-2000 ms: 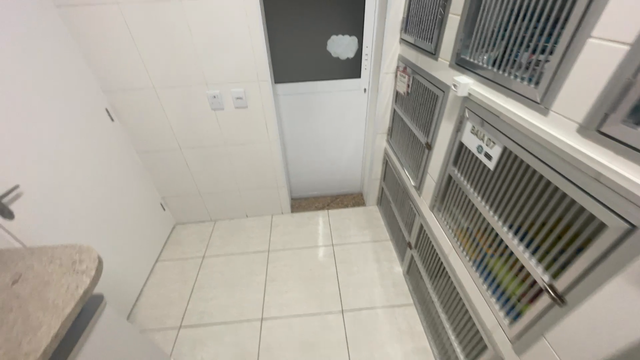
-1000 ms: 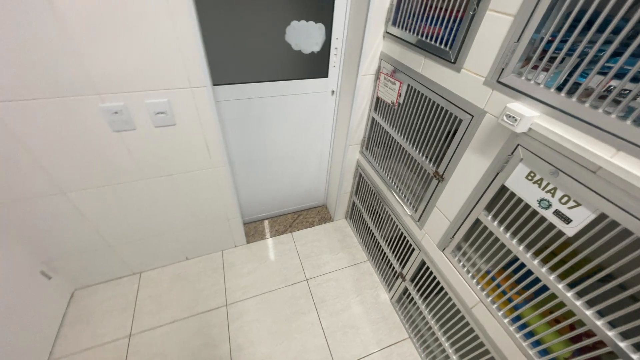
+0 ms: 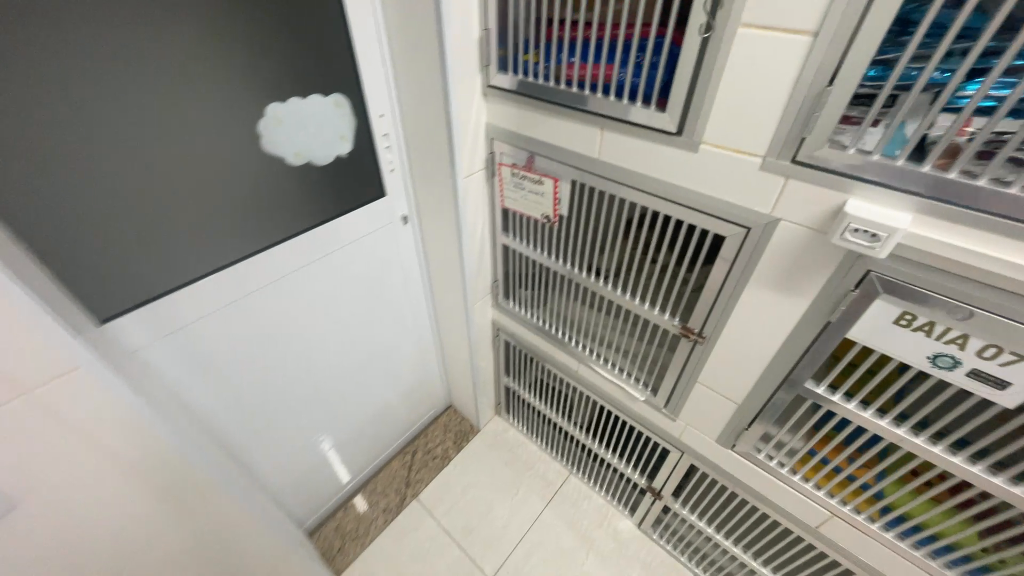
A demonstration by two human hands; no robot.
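Note:
Neither of my hands is in view. On the right, several metal-barred kennel doors are set in a tiled wall. The middle barred door carries a red-edged paper sign with writing, and a latch sits at its right side. At the far right, another barred door bears a white sign, with colourful fabric behind the bars. An upper barred door has blue and red items behind it. Low barred doors run along the floor.
A white door with a dark upper panel and a cloud-shaped sticker stands on the left. A granite sill lies at its foot. Pale floor tiles meet the kennel wall. A power socket juts from the wall.
The view has moved closer to the white door and the kennels. The stone countertop edge and the two wall switches seen earlier are out of view.

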